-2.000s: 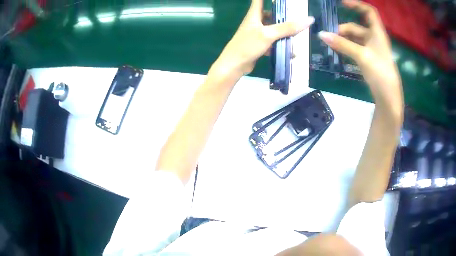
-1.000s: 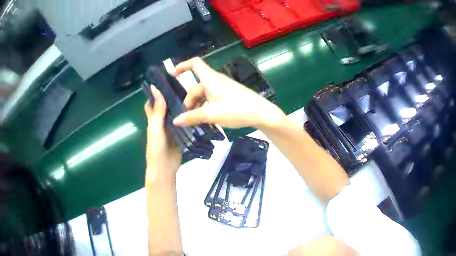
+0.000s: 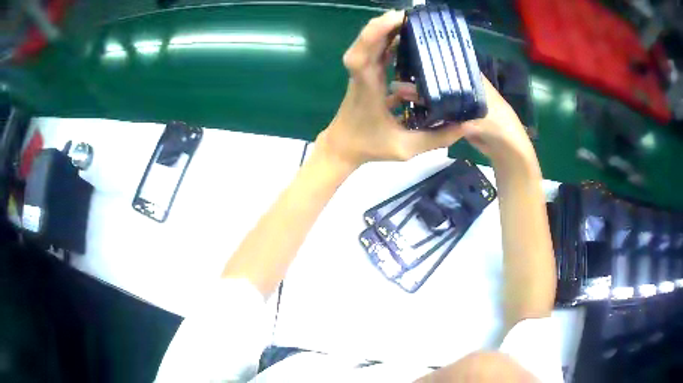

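A stack of middle frames [image 3: 447,63] is held up at the top centre over the green belt, its blue-black ridged side edges showing. My left hand [image 3: 374,112] grips the stack from its left side and lower end. My right hand [image 3: 494,120] is on its right side and lower end; its fingers are mostly hidden behind the stack. Below, a few loose middle frames [image 3: 470,187] lie overlapping and fanned on the white surface. A single middle frame [image 3: 180,141] lies flat farther left.
A black box-like device [image 3: 64,198] with a white label stands at the left, beside a small round metal object [image 3: 81,155]. The green belt [image 3: 225,82] runs across behind. Rows of shiny frames [image 3: 621,250] are at right. A red tray [image 3: 592,45] is at the far right.
The view has swung back from the right side. The stack is now upright between both hands with its ridged edges facing me, where it was tilted before.
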